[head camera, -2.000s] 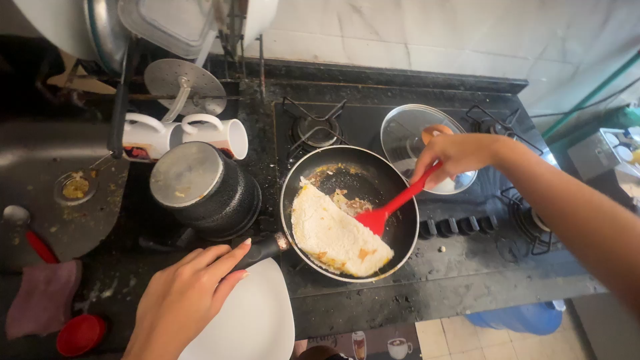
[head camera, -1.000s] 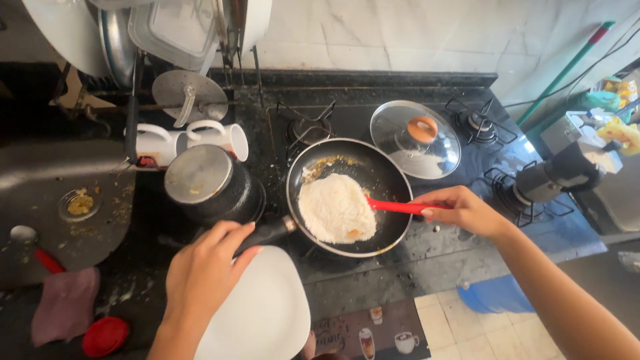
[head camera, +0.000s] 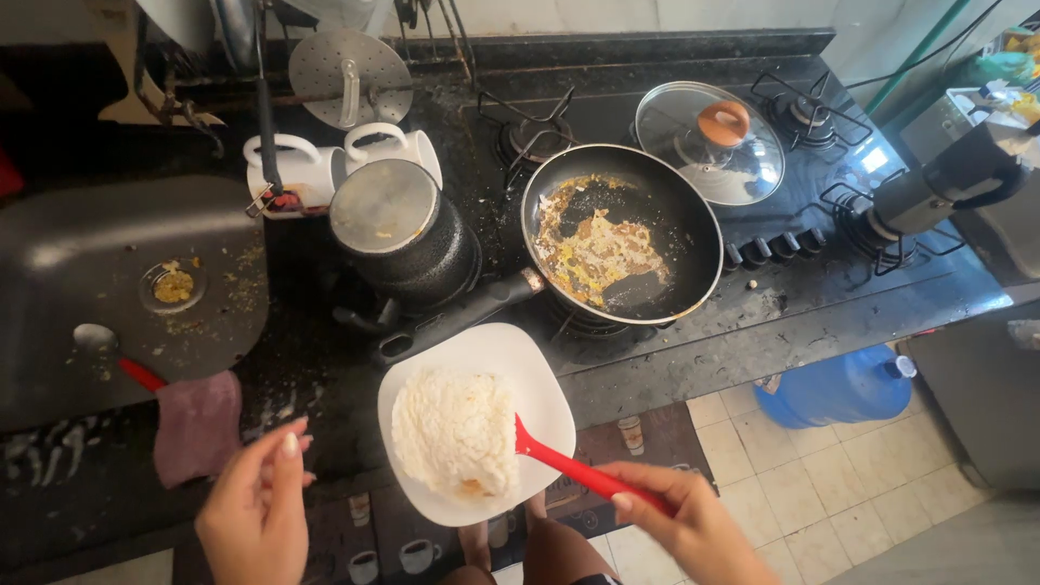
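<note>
My right hand (head camera: 678, 508) grips the handle of a red spatula (head camera: 569, 470), whose head meets the right edge of a pale folded food, like a tapioca crepe (head camera: 455, 435). That food lies on a white square plate (head camera: 544, 398) at the counter's front edge. My left hand (head camera: 264, 500) is left of the plate, fingers loosely curled and holding nothing. Behind the plate, the black frying pan (head camera: 682, 236) rests on the stove with yellow and whitish residue stuck inside. Its handle points toward the front left, just behind the plate.
A dark pot (head camera: 431, 252) and white mugs (head camera: 414, 158) stand left of the pan. A glass lid (head camera: 674, 130) and a moka pot (head camera: 918, 199) are at right. The sink (head camera: 65, 244) holds a red-handled spoon (head camera: 140, 374); a pink cloth (head camera: 197, 426) hangs nearby.
The pale food, in the pan in both earlier frames, is now on the plate. My left hand has let go of the pan handle. My right hand has brought the spatula over to the plate.
</note>
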